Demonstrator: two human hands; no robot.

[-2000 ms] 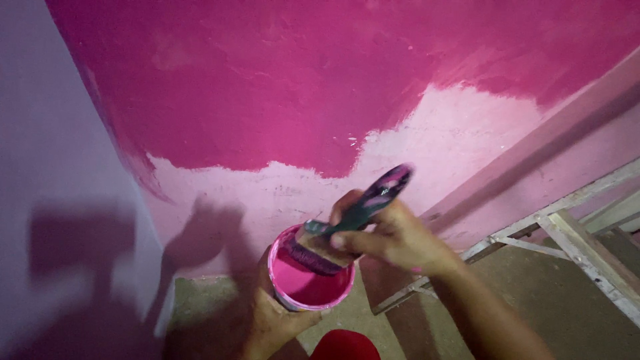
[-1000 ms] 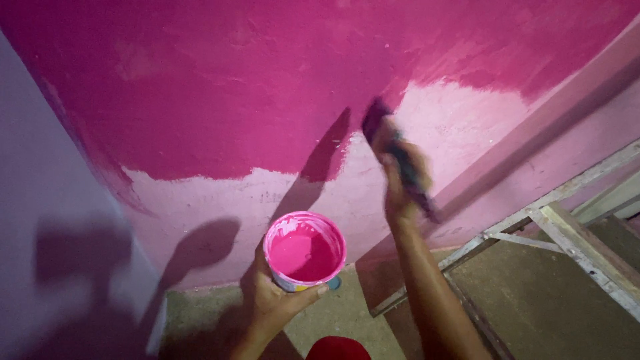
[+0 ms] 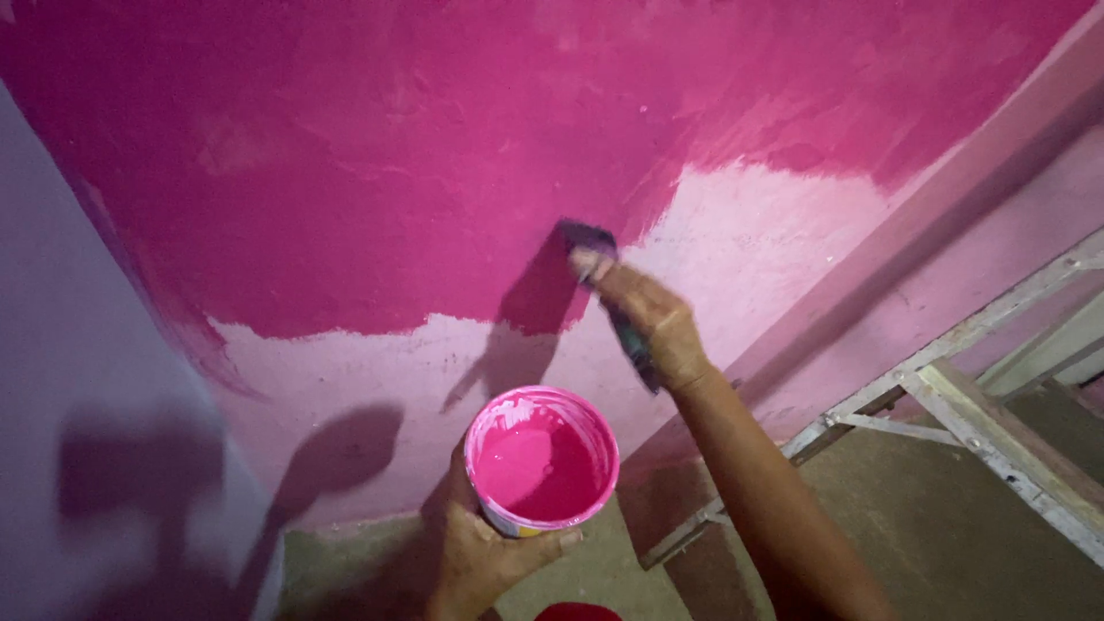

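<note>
My left hand grips a small plastic tub from below and the left, its mouth facing up. Bright pink paint lies inside, with streaks up the inner wall. A wide paintbrush with a dark green handle is in my right hand, above and right of the tub. Its dark bristles are at the magenta part of the wall, near the ragged edge with the pale pink part; blur hides whether they touch. Pale pink wall shows to the right of the brush and below the magenta.
A metal stepladder stands on the right, its legs on the concrete floor. At the left, a bluish-purple wall meets the pink one in a corner. Shadows fall across both walls. Something red shows at the bottom edge.
Two seconds ago the brush was over the tub's mouth; my right hand then carried it up to the wall. Since one second ago, the brush has moved left and down from the pale patch's edge.
</note>
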